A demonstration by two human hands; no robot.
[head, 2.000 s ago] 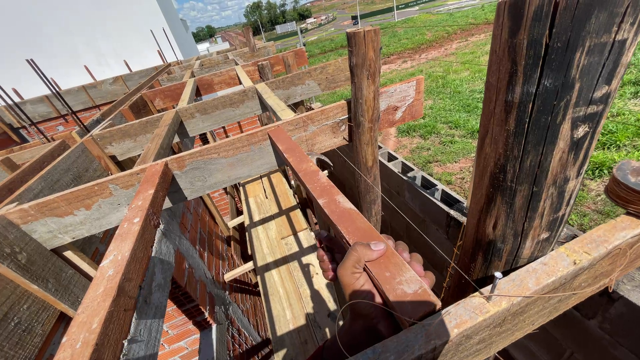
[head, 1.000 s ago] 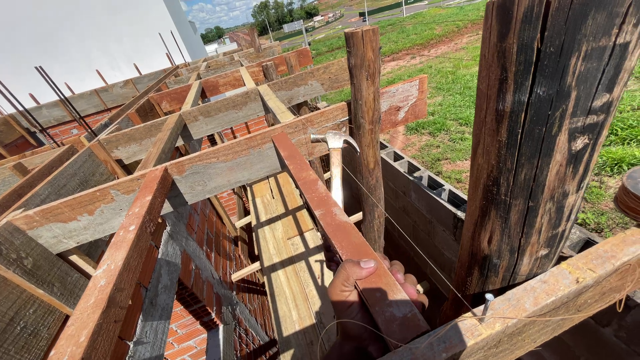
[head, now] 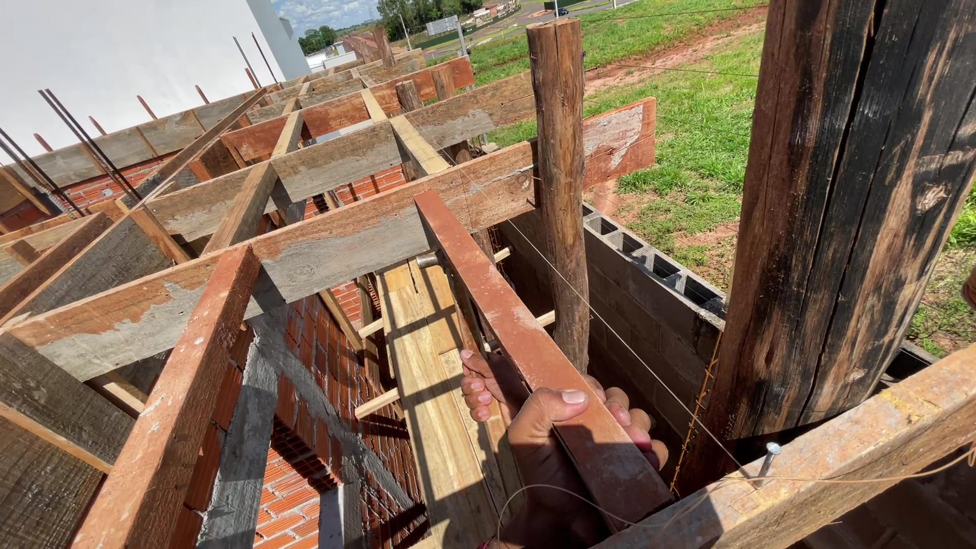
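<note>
My left hand (head: 549,442) grips the near end of a reddish-brown wooden board (head: 496,297) from below, its thumb on the top face and its fingers around the right side. The board's far end meets a wider crossing board (head: 343,248). Just beyond my left hand, my right hand (head: 488,385) is closed, partly hidden under the reddish board. It holds a claw hammer, mostly hidden; its metal striking face (head: 428,259) shows left of the board, close to the crossing board. A nail (head: 768,457) stands in the near beam (head: 862,450), with a string at it.
A round wooden post (head: 560,183) and a thick charred post (head: 846,213) rise at the right. A taut string runs past them above a concrete block wall (head: 648,267). Wooden planks (head: 427,381) lie below, beside a brick wall (head: 282,488). More formwork boards extend at the left.
The hammer, raised right of the reddish board with its claw and head in sight one second ago, has dropped down to the board's left side. My left hand has kept its grip on the board.
</note>
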